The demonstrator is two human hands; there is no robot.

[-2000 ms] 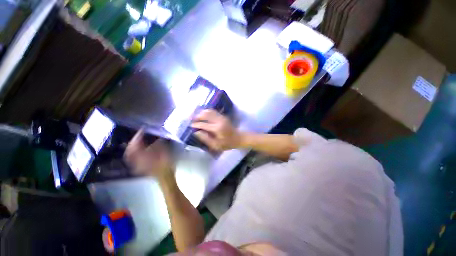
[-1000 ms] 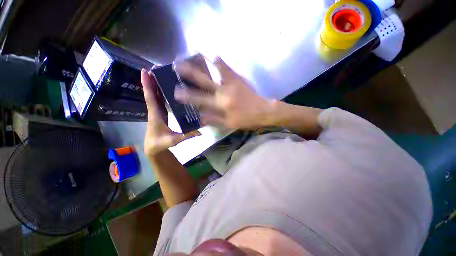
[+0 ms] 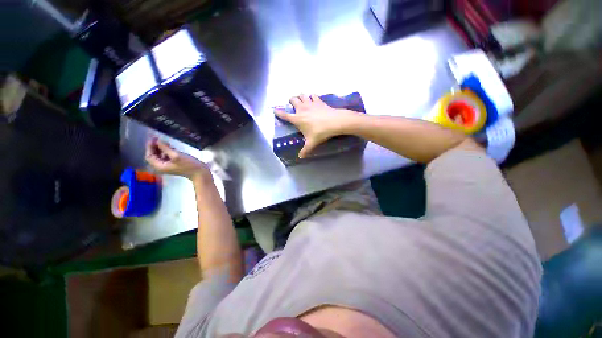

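Note:
My right hand (image 3: 317,123) lies over a glossy black retail box (image 3: 346,145) on the shiny metal table, fingers across its top and thumb down its near side. My left hand (image 3: 168,160) is just in front of the other black boxes, fingers curled; I see nothing clear in it. These black boxes (image 3: 191,109) stand side by side at the table's left, white labels facing the far left and light lettering on the near side. The underside of the right-hand box is hidden.
A blue tape dispenser with an orange roll (image 3: 137,193) stands at the table's left end. A yellow roll with a red core (image 3: 462,113) is at the right edge. Another dark box (image 3: 404,18) lies at the back. A fan (image 3: 56,188) is left; a brown carton (image 3: 561,191) is right.
The black box held between both hands a second ago is now on the table under my right hand. My left hand has moved left, away from it, to the labelled boxes.

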